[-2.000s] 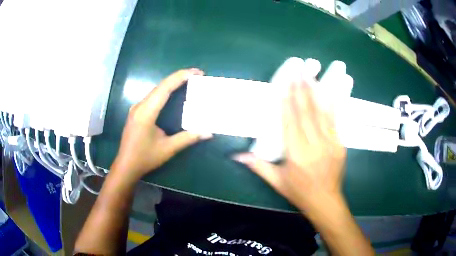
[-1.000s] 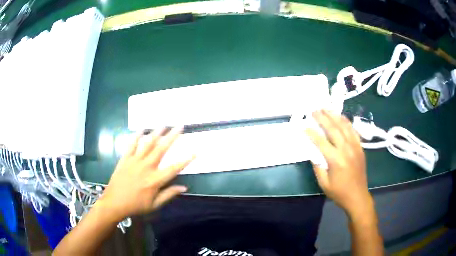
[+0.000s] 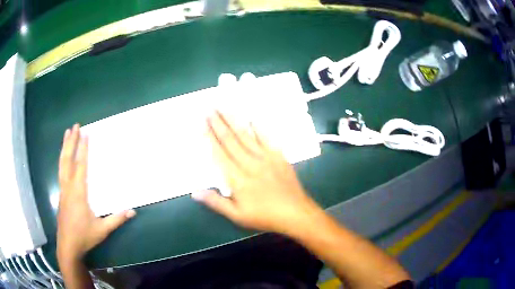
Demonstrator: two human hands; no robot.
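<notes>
Two white power strips [image 3: 147, 155] lie side by side on the green bench, their seam washed out by glare. My left hand [image 3: 82, 195] spans their left end, fingers at the far corner and thumb along the near edge. My right hand [image 3: 257, 178] lies flat on top, pressing a white cloth [image 3: 228, 80]; its rounded finger-like ends show past the far edge, the rest blends with the strips. At the right end are a mains plug [image 3: 325, 74] with a looped cord [image 3: 379, 53], and a second plug [image 3: 351, 127] with a bundled cord [image 3: 417, 136].
A clear bottle [image 3: 430, 66] with a white cap and yellow warning label lies at the far right. A stack of white strips [image 3: 17, 169] stands at the left, with cords [image 3: 34, 268] hanging at the near edge. A yellowish strip [image 3: 141, 25] runs along the bench's far side.
The two strips, apart with a gap one second ago, now lie together. My left hand has moved to their left end, and my right hand with the cloth lies across their middle. The view has shifted.
</notes>
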